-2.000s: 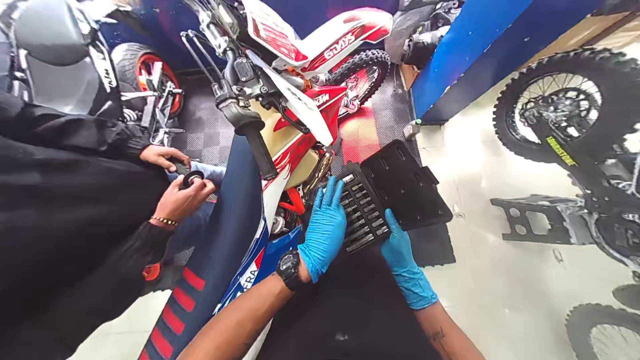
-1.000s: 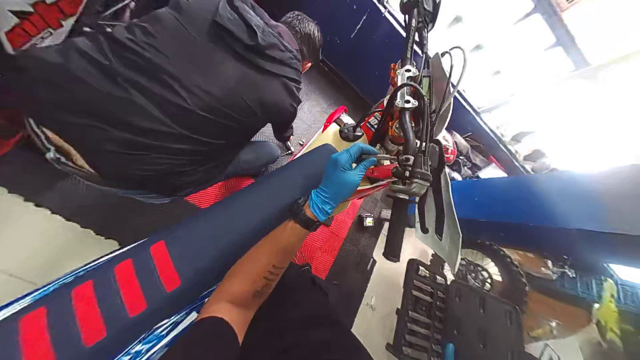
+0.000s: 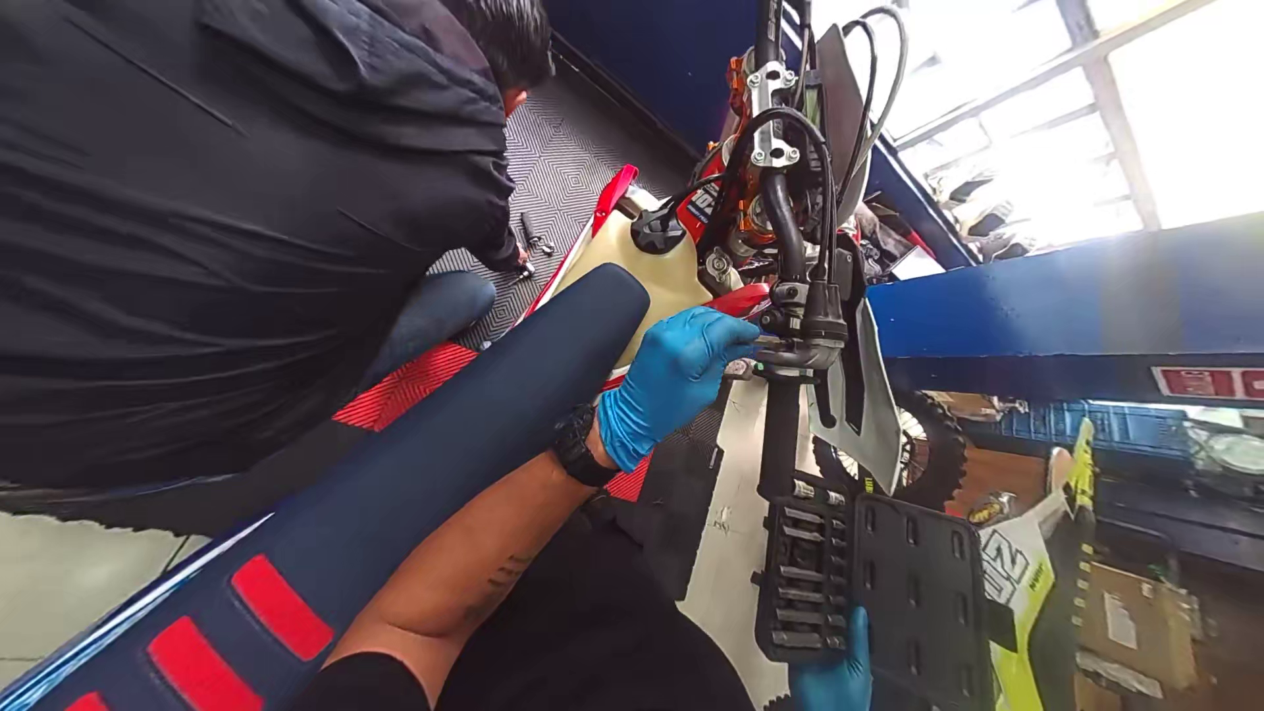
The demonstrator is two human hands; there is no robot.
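Observation:
My left hand [image 3: 676, 370], in a blue glove with a black watch at the wrist, is beside the throttle-side controls [image 3: 805, 336] of a dirt bike's handlebar. Its fingertips are pinched together against the housing; whether they hold something small is unclear. Below them points the black rubber grip [image 3: 780, 430]. My right hand [image 3: 834, 671], also gloved in blue, grips the lower edge of an open black plastic tool case [image 3: 918, 583]. Metal bits or sockets [image 3: 805, 573] lie in rows in one half; the other half is the lid. The glove is partly hidden by the case and frame edge.
The dark blue seat [image 3: 474, 405] with red stripes crosses the left side, meeting the cream fuel tank [image 3: 632, 267]. A person in a black jacket [image 3: 247, 217] crouches beyond it, one hand near tools [image 3: 533, 237] on the floor. A blue barrier [image 3: 1066, 301] and another bike [image 3: 1037, 563] are at right.
Two seconds ago both my hands were at the open case; my left hand has since moved to the handlebar. The view has turned greatly. More of my right hand shows than one second ago.

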